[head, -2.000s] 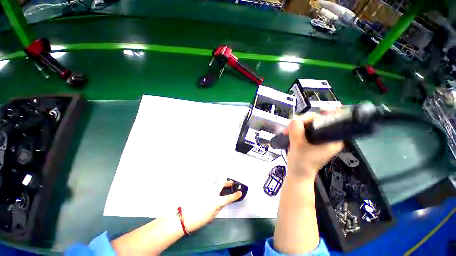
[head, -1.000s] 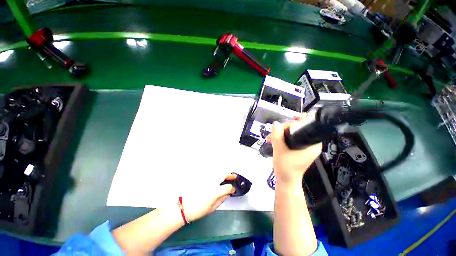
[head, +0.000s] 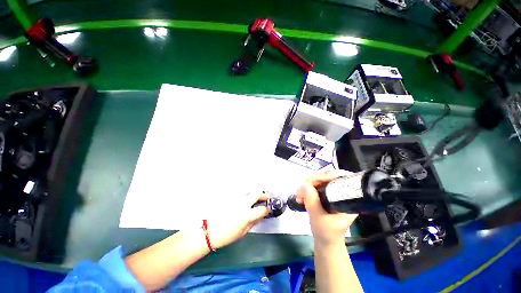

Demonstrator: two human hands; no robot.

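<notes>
My left hand (head: 235, 220) holds a small black housing (head: 275, 206) near the front edge of the white work sheet (head: 194, 154). A round metallic detail shows on the housing. My right hand (head: 328, 220) is closed around the black electric screwdriver (head: 348, 192), which lies nearly level and has a pale label band. Its tip end is close to the right side of the housing; whether they touch I cannot tell. The screw feeder (head: 325, 111) stands at the sheet's right edge, with a second feeder (head: 381, 94) beside it.
The left parts bin (head: 61, 166) holds black parts. The right parts bin (head: 394, 257) holds black and metal parts, partly behind the screwdriver and its cord. Red-and-black arm assemblies (head: 285, 48) lie beyond the sheet by a bright green stripe.
My right hand has brought the screwdriver down and left from the feeder to the housing. My left hand has turned the housing slightly. The view has shifted, so the background sits higher.
</notes>
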